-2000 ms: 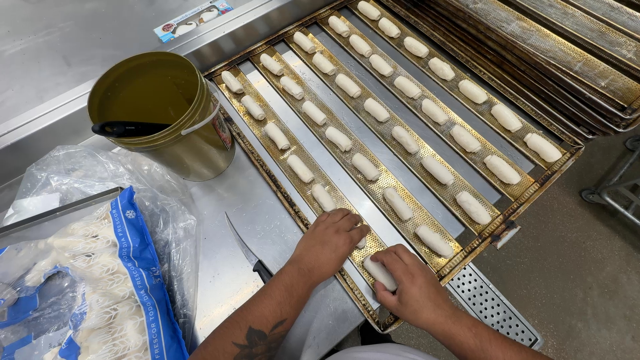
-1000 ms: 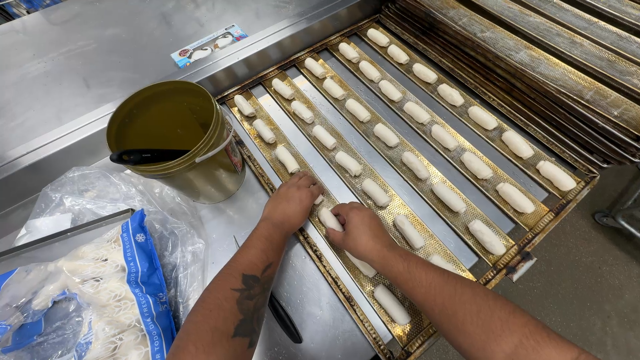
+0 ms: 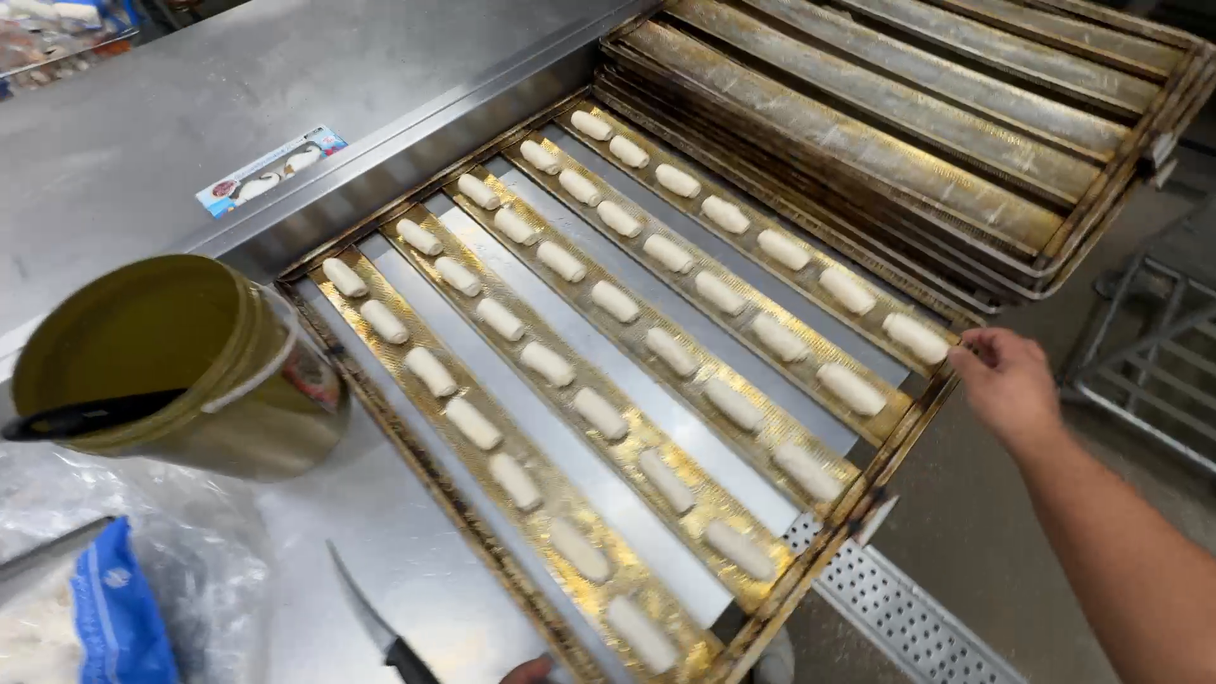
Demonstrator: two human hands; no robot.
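A metal baking tray with perforated channels (image 3: 888, 456) lies tilted across the view, bearing rows of pale, rolled dough pieces (image 3: 662, 351). My right hand (image 3: 1009, 385) is at the tray's right corner, thumb and fingers closed on its rim beside the end dough piece (image 3: 916, 338). Of my left hand (image 3: 528, 671), only a small part shows at the bottom edge, near the tray's near left side; its fingers are mostly hidden. A curved knife with a black handle (image 3: 407, 657) rests on the steel table, left of that hand.
A plastic bucket (image 3: 304, 418) holding a black-handled tool stands left of the tray. Clear plastic and a blue bag (image 3: 119, 608) lie at lower left. Stacked channel trays (image 3: 1073, 247) are at upper right, a wire rack (image 3: 1149, 332) at far right. A printed card (image 3: 271, 171) lies behind.
Both hands have left the dough pieces in the nearest row. The right hand has moved to the tray's right corner, the left to the bottom edge. The view has shifted.
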